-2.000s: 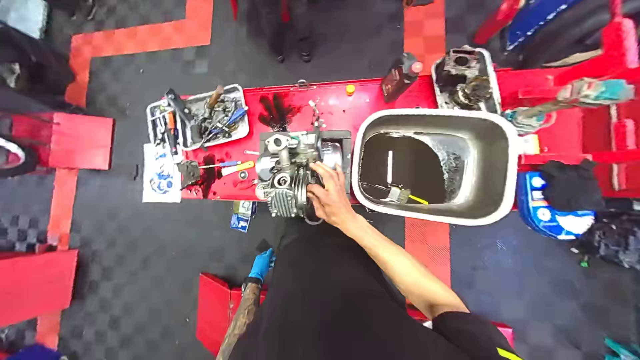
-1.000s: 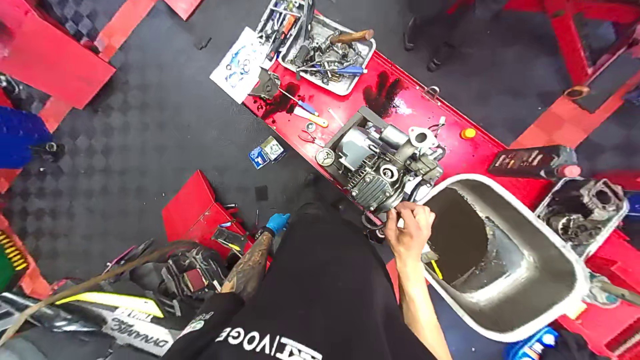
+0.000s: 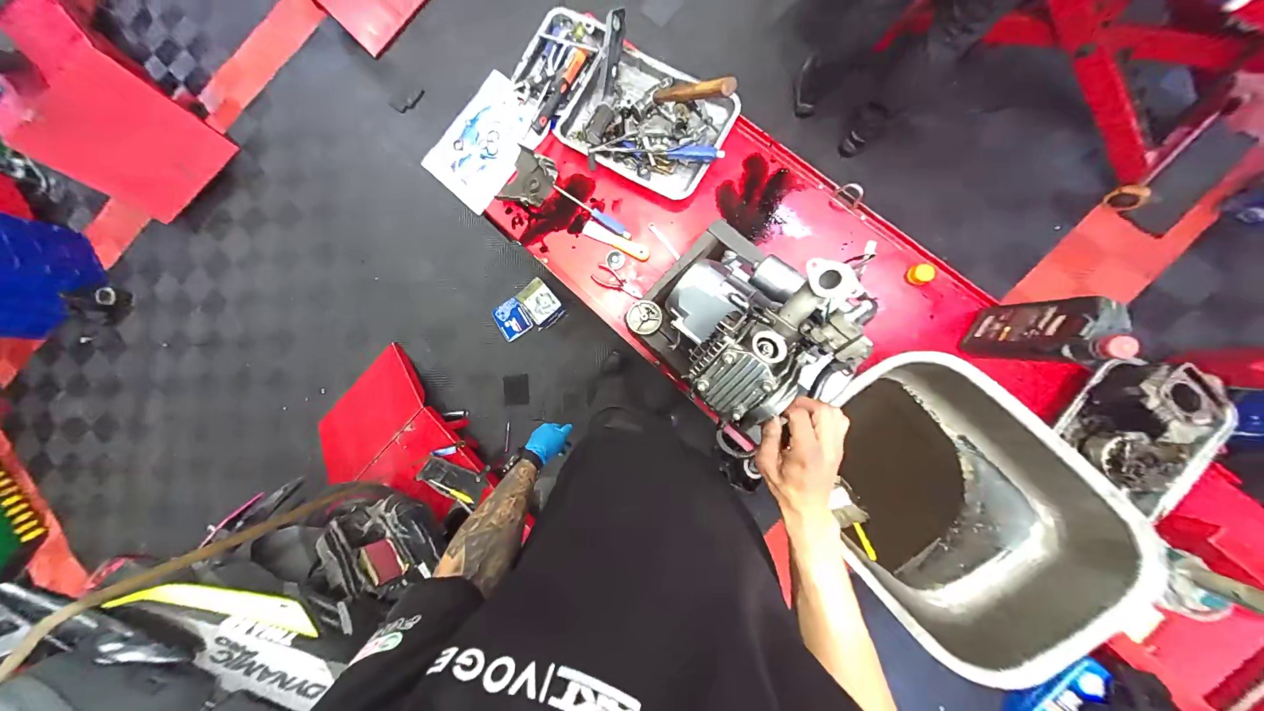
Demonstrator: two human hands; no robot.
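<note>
On the red workbench point(image 3: 899, 296) lies a small finned engine point(image 3: 736, 380), with its intake flange and cylinder facing up. My right hand point(image 3: 805, 449), bare, touches the lower right side of the engine; its fingers are bent, and whether they hold a small part cannot be told. Down at my left side is my left hand point(image 3: 549, 441) in a blue glove, away from the bench, its fingers partly hidden. Just right of the engine stands a large metal basin point(image 3: 1066, 494) with dark liquid in it.
Tool trays point(image 3: 676, 178) with a wooden-handled hammer point(image 3: 696, 90) sit at the bench's upper left. Beyond the basin are a dark bottle point(image 3: 1042, 328) and a tray of engine parts point(image 3: 1136, 434). A red box point(image 3: 380, 425) and a motorcycle point(image 3: 227, 632) are at lower left.
The view has turned strongly. My right hand has moved from the top of the engine to its lower edge near the basin. My gloved left hand remains low at my side.
</note>
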